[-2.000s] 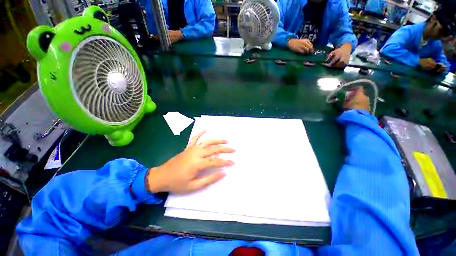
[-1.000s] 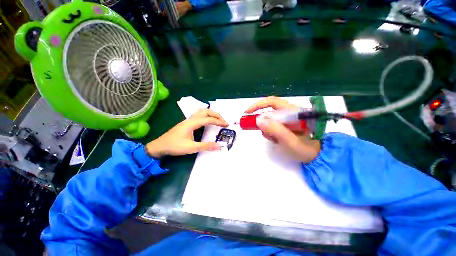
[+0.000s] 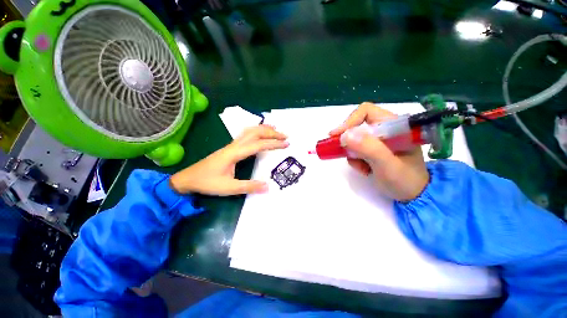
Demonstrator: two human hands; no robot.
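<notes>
The dispensing syringe [image 3: 388, 136] is held like a pen in my right hand [image 3: 385, 155], its red tip pointing left above the paper. A green adapter [image 3: 440, 126] is at its rear. The small black-framed electronic unit [image 3: 288, 172] lies on the white paper sheets [image 3: 348, 242], just right of my left hand's fingertips. My left hand [image 3: 230, 164] is bare, thumb and fingers spread, and holds nothing. A narrow gap shows between the fingers and the unit.
A green frog-shaped fan [image 3: 133, 74] stands at the left. A paper scrap [image 3: 239, 119] lies at the sheets' upper left corner on the dark green bench [image 3: 298, 68]. The air hose [image 3: 534, 99] loops at the right. Metal parts [image 3: 65, 168] are at the far left.
My right hand has come from the far right with the syringe onto the paper. The unit now lies clear of my left fingers, which were beside it a second ago. The view has tilted down.
</notes>
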